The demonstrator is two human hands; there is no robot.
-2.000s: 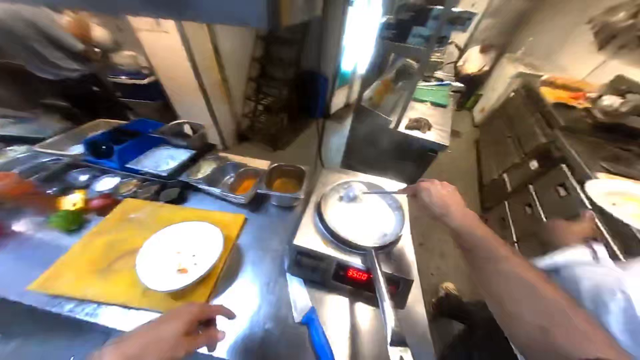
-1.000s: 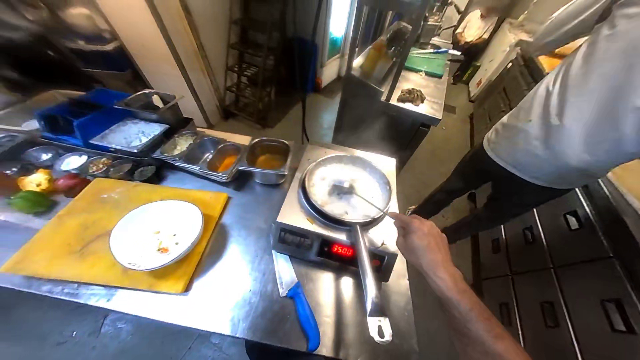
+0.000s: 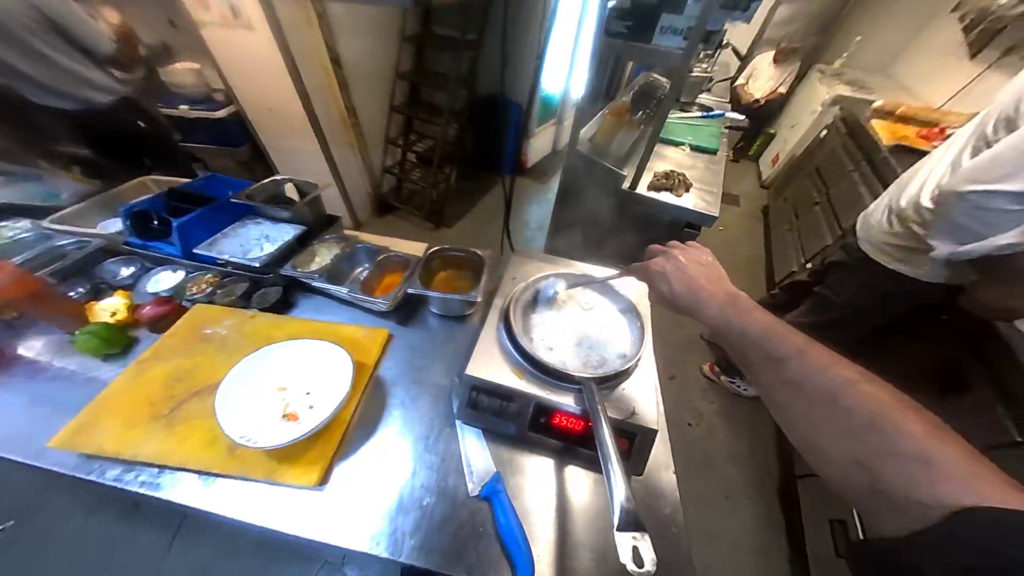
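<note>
My right hand (image 3: 684, 276) is closed on the handle of a metal spoon (image 3: 572, 284), whose bowl end rests in the white, steaming contents of a steel frying pan (image 3: 520, 340). The pan sits on a countertop induction cooker (image 3: 488, 372) with a lit red display, its long handle pointing toward me. A chef's knife with a blue handle (image 3: 508, 524) lies in front of the cooker. To the left, a white bowl (image 3: 248, 400) with a few food scraps stands on a yellow cutting board (image 3: 168, 384). My left hand is out of view.
Behind the board stand metal containers of sauce (image 3: 452, 276), a blue bin (image 3: 188, 216) and small bowls of ingredients (image 3: 164, 280). A green pepper (image 3: 104, 340) lies at the left. People stand at left and right; another counter (image 3: 692, 192) with a green board is farther back.
My left hand, over the counter by the yellow board two seconds ago, is out of view. My right hand has moved from the pan's near right side to its far right side with the spoon.
</note>
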